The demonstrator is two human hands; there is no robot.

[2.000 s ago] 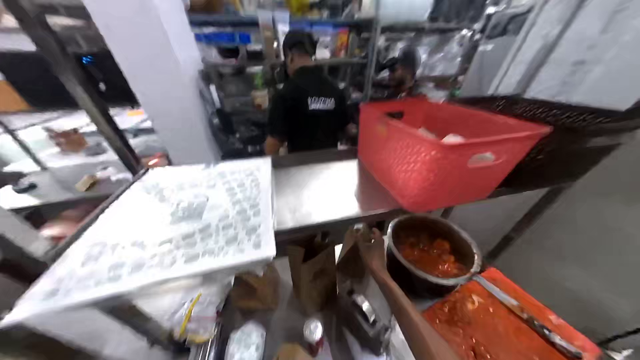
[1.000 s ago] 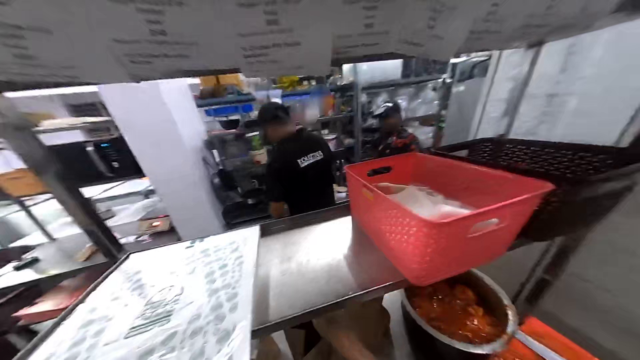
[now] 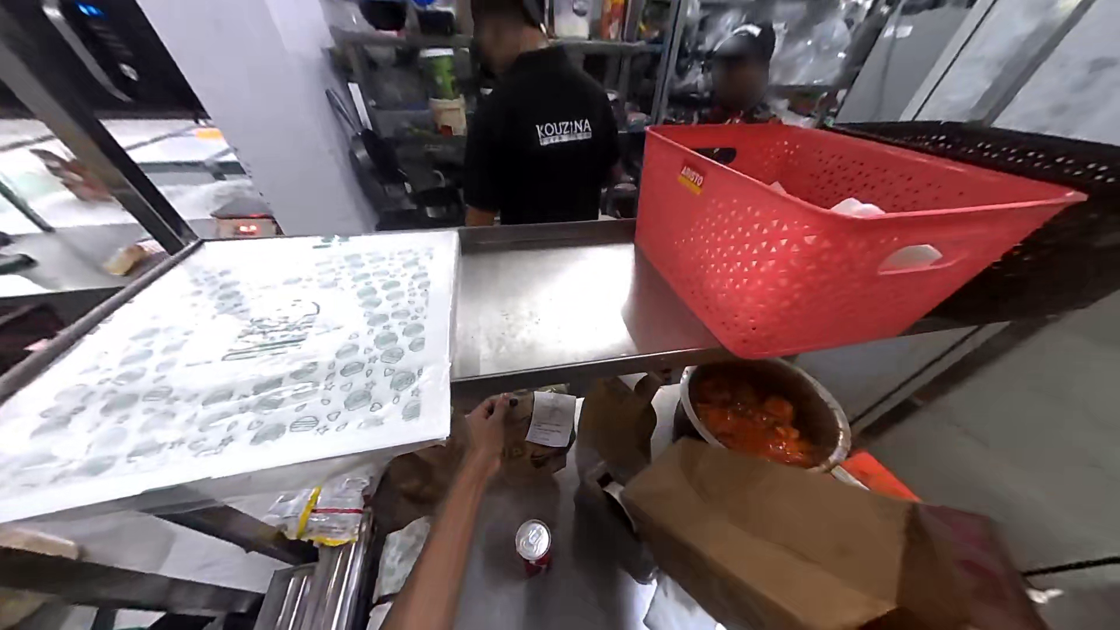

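Note:
My left hand [image 3: 486,427] reaches under the metal shelf, its fingers at the top of a brown paper bag [image 3: 532,453] with a printed paper slip [image 3: 551,418] on it; whether they grip it is unclear. My right hand is not distinguishable. A large brown paper bag [image 3: 770,534] lies tilted at the lower right, over part of the counter. Another brown paper bag [image 3: 617,416] stands beside the metal pot [image 3: 842,429] of red-sauced food [image 3: 752,420]. Nearer me, a drinks can [image 3: 534,544] stands upright on the metal counter.
Above, a metal shelf [image 3: 542,306] bears printed paper sheets [image 3: 289,350] and a red perforated plastic basket [image 3: 770,254]. A dark perforated basket [image 3: 1032,162] is behind it. Two people stand beyond the shelf. A plastic packet [image 3: 328,512] lies at lower left.
The large paper bag now shows at lower right, where two seconds ago a red board was visible. The arm seen then reaching beside the pot no longer shows there; my left arm now reaches among the bags.

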